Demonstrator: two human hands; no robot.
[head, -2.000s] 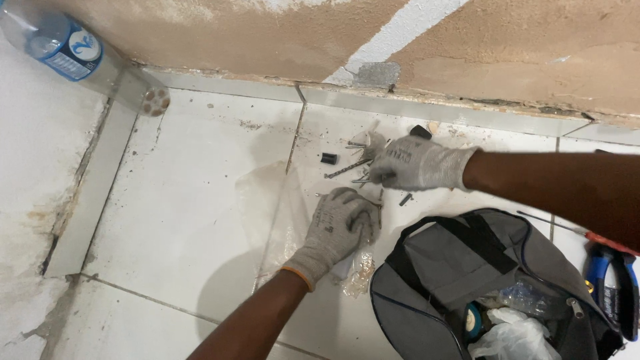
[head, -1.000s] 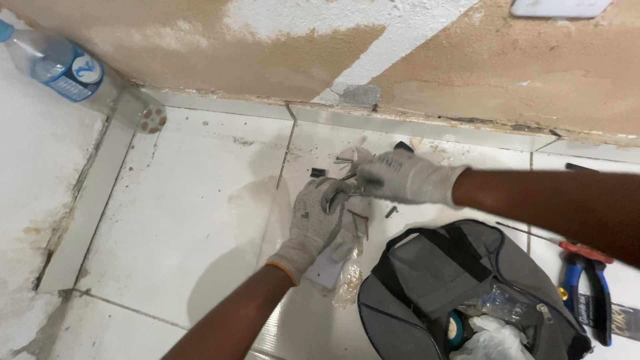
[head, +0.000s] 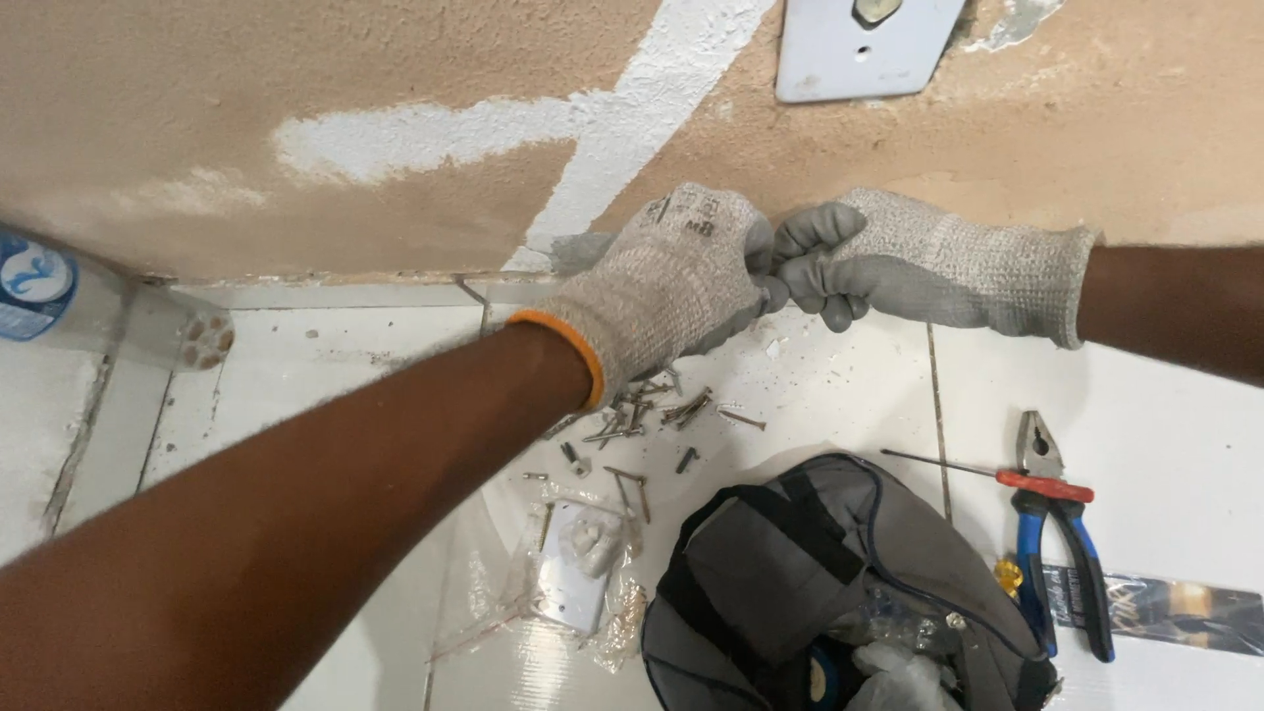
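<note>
My left hand point(head: 691, 267), in a grey-coated knit glove with an orange cuff, meets my right hand point(head: 839, 262) in a like glove, fingertips against fingertips near the wall's foot. Whether a small item lies between the pinched fingers cannot be seen. Below my left hand, several screws point(head: 689, 407) are scattered on the white tiles, with a dark wall plug point(head: 686, 459) nearby. A white cover plate point(head: 573, 568) lies among clear plastic bags.
An open grey tool bag point(head: 770, 553) stands at the front. Right of it lie combination pliers point(head: 1062, 533) and a red-handled screwdriver point(head: 1045, 486). A wall plate point(head: 859, 49) is above; a plastic bottle point(head: 59, 286) lies at left.
Both hands have moved from over the scattered screws toward the wall, uncovering the screws. The view has shifted to the right.
</note>
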